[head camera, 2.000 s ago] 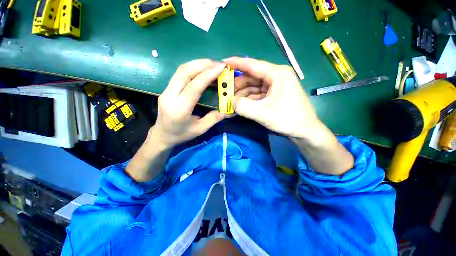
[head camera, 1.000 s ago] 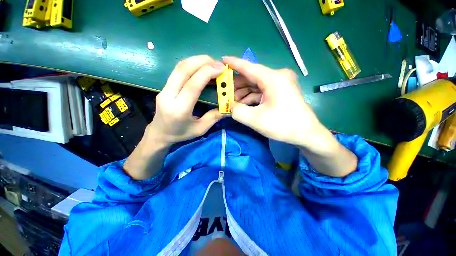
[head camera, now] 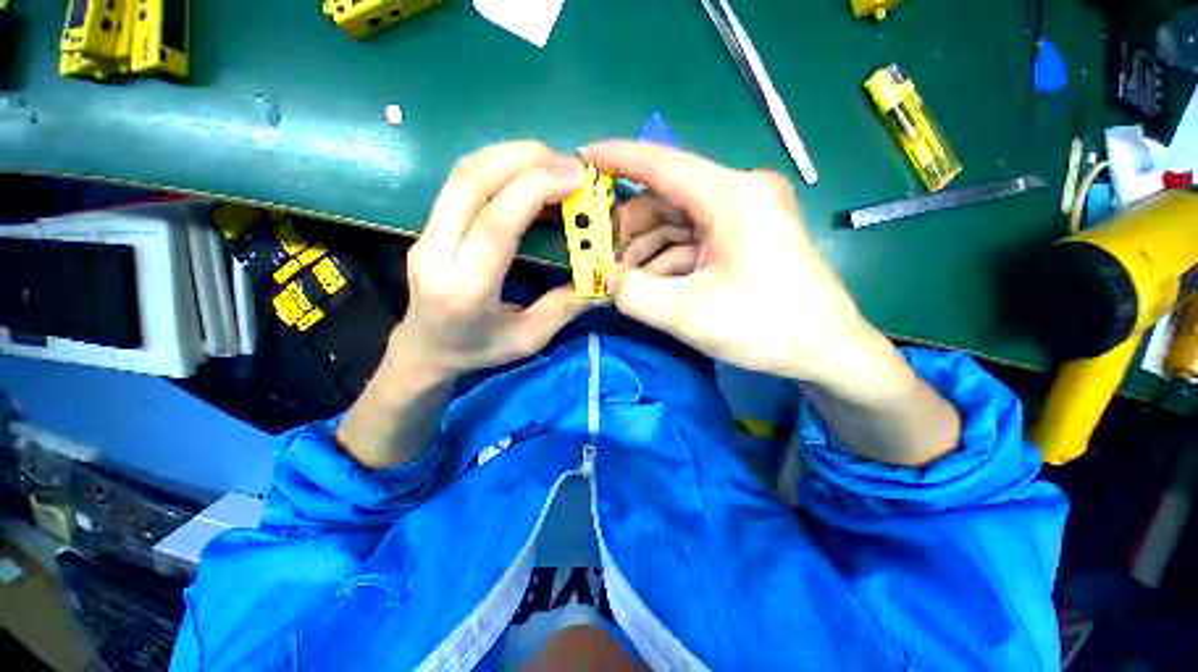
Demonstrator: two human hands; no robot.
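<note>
A small yellow device housing (head camera: 590, 239) is held upright between both hands at the bench edge, its narrow side with dark round holes facing up. My left hand (head camera: 476, 263) grips it from the left, with fingertips at its top end and thumb near its bottom end. My right hand (head camera: 723, 256) grips it from the right, with index fingertip at the top and thumb at the bottom. The fingers hide the housing's other faces. Both hands are bare.
The green bench (head camera: 315, 145) holds tweezers (head camera: 765, 92), a yellow lighter (head camera: 914, 127), a grey metal bar (head camera: 943, 202), a blue pick (head camera: 658, 130) and white paper (head camera: 523, 16). Yellow units (head camera: 128, 37) lie upper left. A yellow heat gun (head camera: 1143, 269) is at right.
The view has shifted slightly, so bench items sit at different places in the picture. The housing has turned slightly between the fingers. Both hands keep their hold.
</note>
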